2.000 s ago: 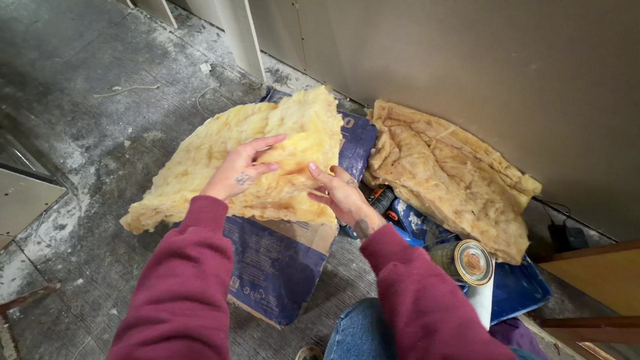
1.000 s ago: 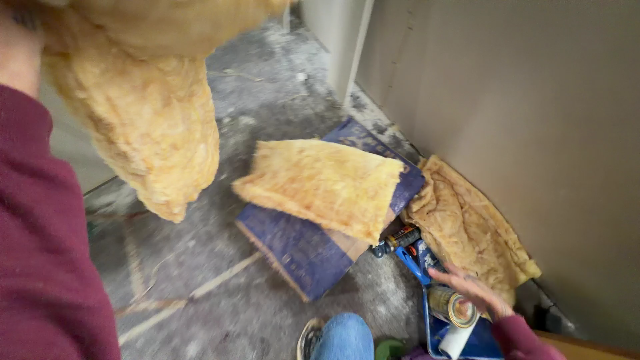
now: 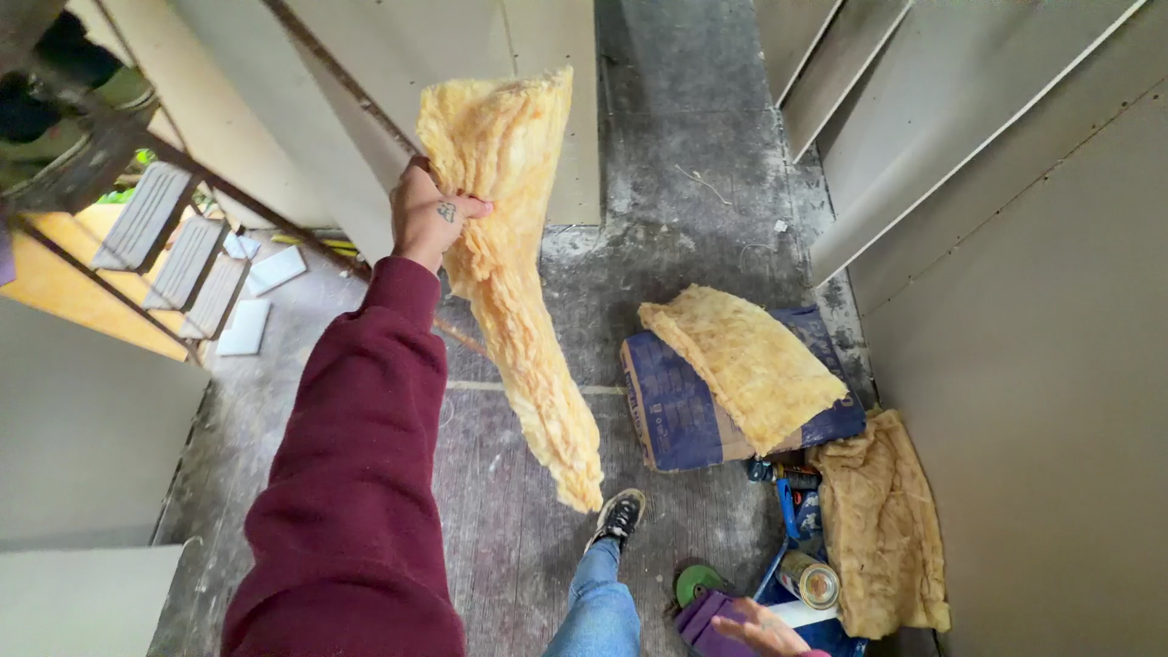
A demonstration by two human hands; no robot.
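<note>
A strip of yellow fiberglass insulation (image 3: 520, 301) hangs from my left hand (image 3: 433, 214), which pinches it near its upper part, thumb across the front. My right hand (image 3: 759, 630) is low in the view with fingers spread and nothing in it, beside a metal can (image 3: 808, 580) and a purple item (image 3: 707, 620). Another yellow insulation piece (image 3: 748, 365) lies across a blue and brown paper sack (image 3: 680, 411) on the floor. To its lower right, a browner insulation batt (image 3: 881, 520) rests near the wall.
A stepladder with ridged treads (image 3: 214, 297) and a rusty metal bar (image 3: 342, 78) are at the left. White offcuts (image 3: 245, 327) lie near it. Board panels (image 3: 967, 137) line the right. A blue tray (image 3: 835, 639), blue-handled tool (image 3: 786, 506) and green disc (image 3: 698, 584) lie low right.
Both hands were at the yellow insulation over the sack; now my left hand holds a strip of it up at the left, while my right hand is apart from it. The view has swung left.
</note>
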